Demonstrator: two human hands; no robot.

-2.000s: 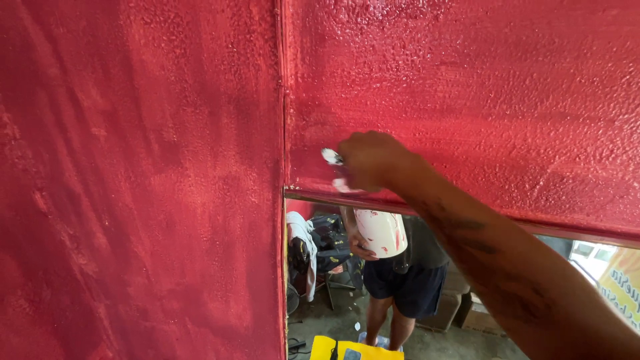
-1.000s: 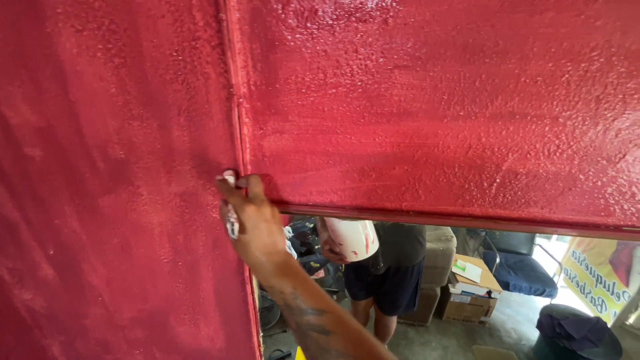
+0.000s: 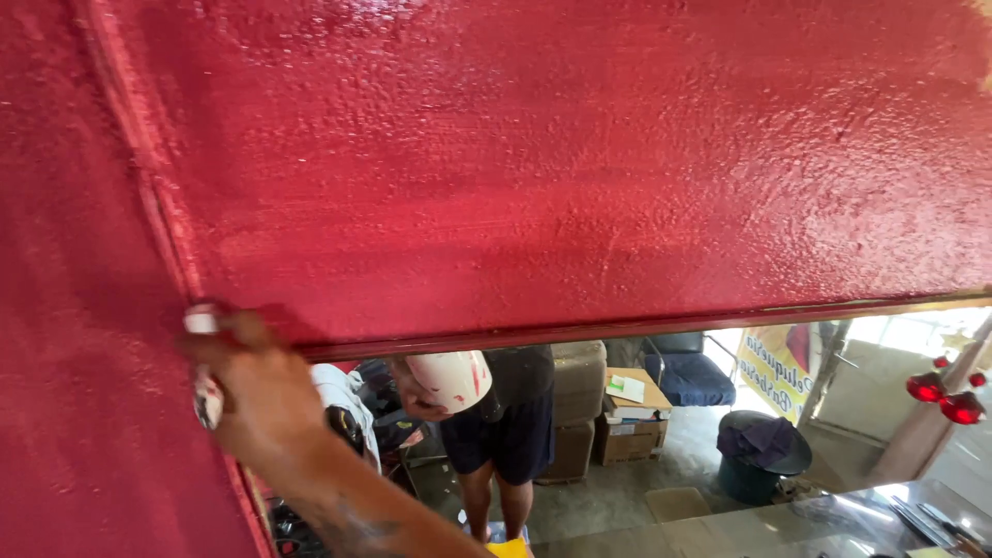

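My right hand [image 3: 263, 395] reaches up from the lower edge and grips a small paint-smeared tool [image 3: 208, 399], seemingly a paintbrush; its bristles cannot be made out. The fingers are at a raised vertical seam [image 3: 167, 225] in the glossy red painted wall [image 3: 542, 178], near the upper left corner of a mirror [image 3: 573, 496]. Reflected in the mirror, my left hand [image 3: 417, 394] holds a white container [image 3: 457, 378] with red smears against my body. The left hand is seen only by its reflection.
A red strip of trim [image 3: 542, 335] borders the mirror's top. The mirror reflects cardboard boxes [image 3: 632, 442], a dark chair [image 3: 690, 372], a dark green bin [image 3: 748, 473] and a banner with writing [image 3: 775, 368]. Red ornaments [image 3: 961, 407] hang at the right; a shiny counter [image 3: 814, 527] lies below.
My right hand has moved left from the panel above the mirror to the vertical seam, still with the tool. The view has shifted, showing more of the mirror's right side.
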